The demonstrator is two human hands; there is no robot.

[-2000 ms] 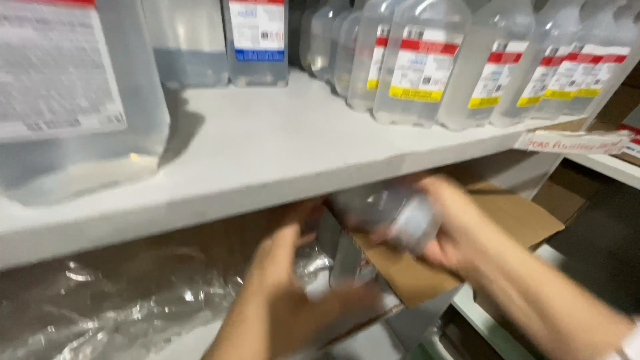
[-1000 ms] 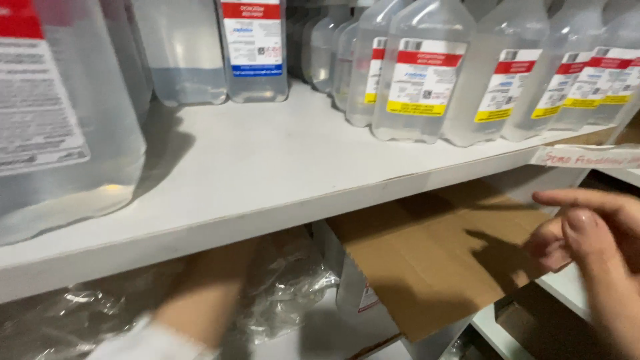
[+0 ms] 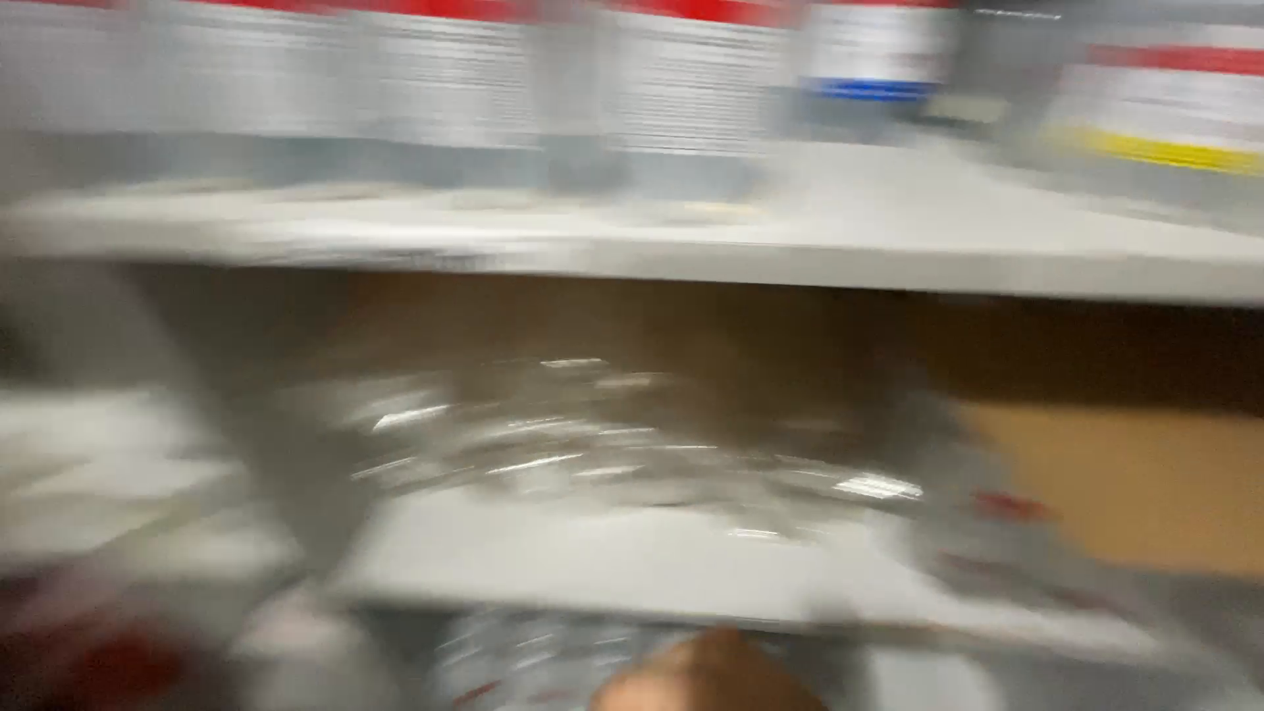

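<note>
The view is strongly blurred. Part of one hand (image 3: 706,676) shows at the bottom edge, below the front edge of the lower white shelf (image 3: 592,558); which hand it is, and whether it holds anything, cannot be told. Near it on the left is a blurred clear, shiny wrapping (image 3: 523,657). Crumpled clear plastic film (image 3: 592,444) lies on the lower shelf. Above it, plastic bottles with red and white labels (image 3: 691,89) stand in a row on the upper white shelf (image 3: 889,212). The other hand is out of view.
A cardboard flap (image 3: 1136,484) juts out at the right, beside the film. A bottle with a yellow-banded label (image 3: 1165,109) stands at the upper right. Another shelf section with pale, blurred things (image 3: 118,474) lies at the left, past a grey upright divider (image 3: 257,425).
The view has swung left along the shelves. The small clear item held in the right hand two seconds ago was gone from that hand one second ago. The left hand had reached under the upper shelf.
</note>
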